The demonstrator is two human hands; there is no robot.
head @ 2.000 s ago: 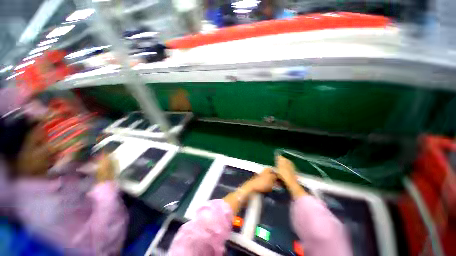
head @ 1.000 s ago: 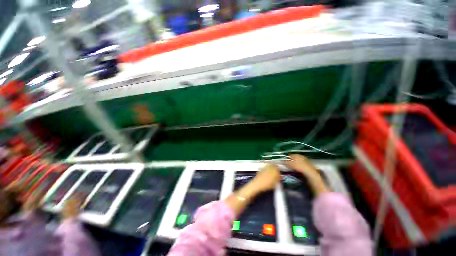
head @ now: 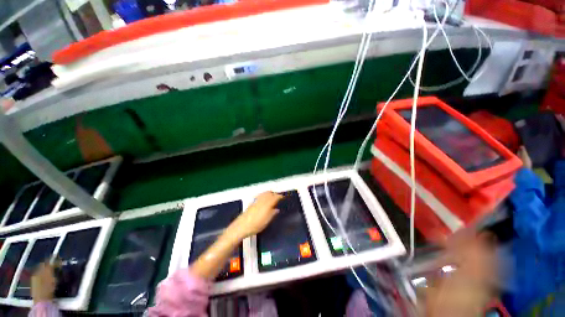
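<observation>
A white foam tray [head: 250, 238] holds three tablets. The left tablet [head: 217, 226] shows an orange square. The middle tablet [head: 288, 232] and right tablet [head: 347, 207] each show a green and an orange or red square. My left hand [head: 261, 213], in a pink sleeve, lies over the upper end of the middle tablet, fingers bunched; whether it pinches anything is hidden. White cables [head: 334, 133] hang down across the right tablet. A strongly blurred hand [head: 468, 275] at the bottom right seems to be my right hand; its fingers and any content cannot be made out.
Stacked red trays [head: 406, 186] with a tablet on top stand right of the white tray. A person in blue [head: 529, 229] is at the right edge. Another hand [head: 43, 282] is over a white tray at lower left. A single tablet [head: 133, 266] lies between the trays. A pale post slants at left.
The view has turned right, showing more of the red stack and hanging cables. My hands were together at the tablets' upper ends; now only my left is there, and the other appears at lower right.
</observation>
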